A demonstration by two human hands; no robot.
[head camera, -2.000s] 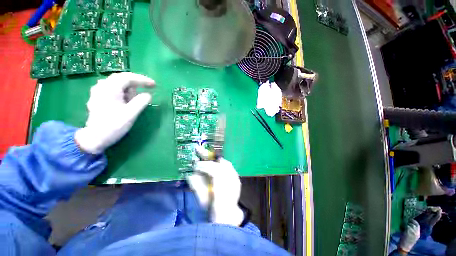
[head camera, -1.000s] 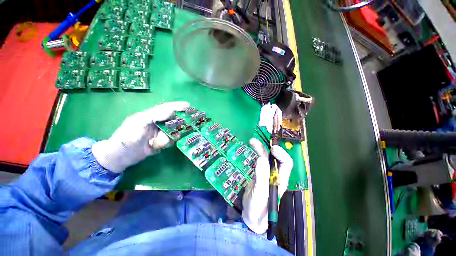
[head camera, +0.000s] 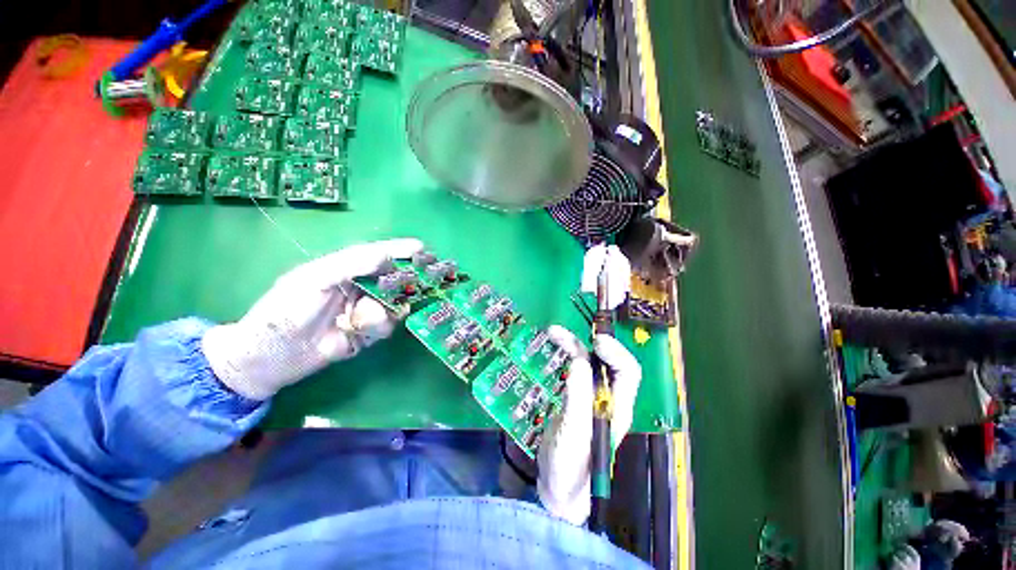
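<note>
A green PCB panel [head camera: 462,334] of several joined boards is held tilted above the green mat, its side with raised parts showing. My left hand [head camera: 306,317], in a white glove, grips its upper left end. My right hand [head camera: 590,429], also gloved, touches the panel's lower right end with the fingers and holds the soldering iron [head camera: 603,406] upright in the picture, its tip pointing away from me towards a white crumpled piece [head camera: 605,276]. A thin strand of solder wire [head camera: 284,231] runs from near my left hand towards the laid-out panels.
Rows of green PCB panels [head camera: 243,175] lie at the mat's far left. A clear round hood [head camera: 499,139] and a black fan [head camera: 597,203] stand beyond the held panel. The iron stand [head camera: 660,247] and cleaning tray [head camera: 650,298] are at the right edge, beside the conveyor belt [head camera: 730,367].
Two seconds ago the panel lay flat on the mat with the iron over it; now both hands hold it raised, with raised parts showing. Since one second ago it has shifted only slightly.
</note>
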